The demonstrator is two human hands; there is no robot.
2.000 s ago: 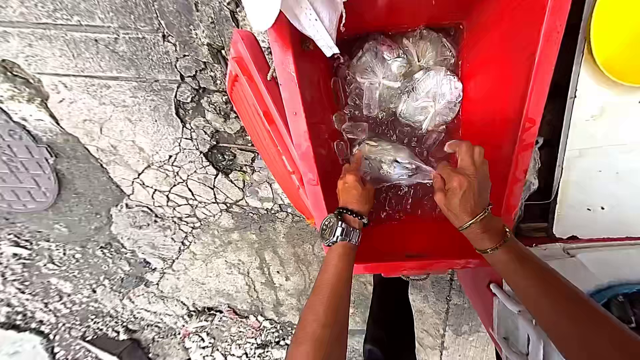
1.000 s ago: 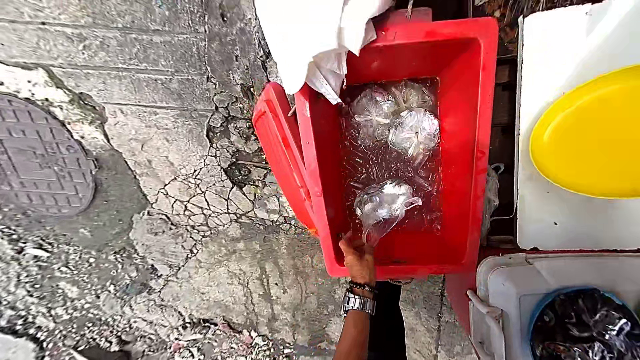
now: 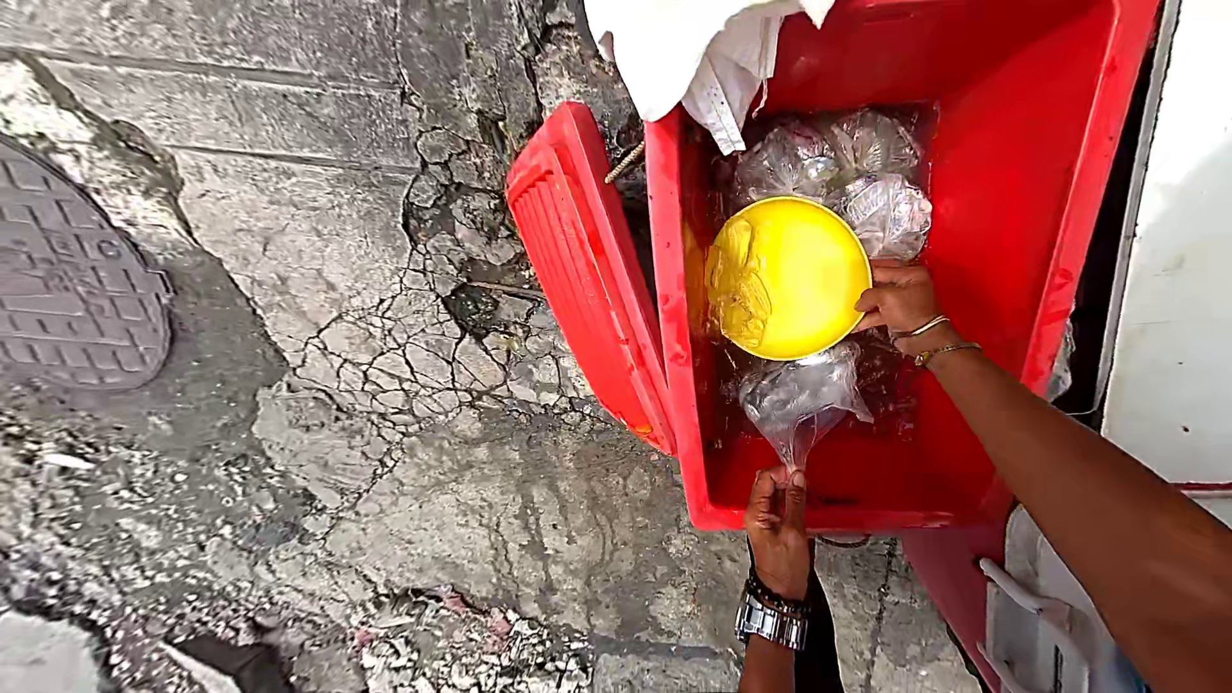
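My left hand, with a metal watch at the wrist, pinches the gathered neck of a clear plastic bag at the near end of a red plastic cooler box. In my right hand is the rim of a round yellow plate, held above that bag. A crumpled clear film or thin bag lies on the plate's left part. Beyond the plate, several filled clear bags rest in the box among ice or water. What the bags contain is not clear.
The red ribbed lid leans against the box's left side. White cloth or sacking hangs over its far left corner. A white surface and a grey container stand at right. Cracked concrete and a round manhole cover lie left.
The yellow plate, on the white surface at right one second ago, is now over the box in my right hand. That hand has come back into view. My left hand still holds the bag's neck.
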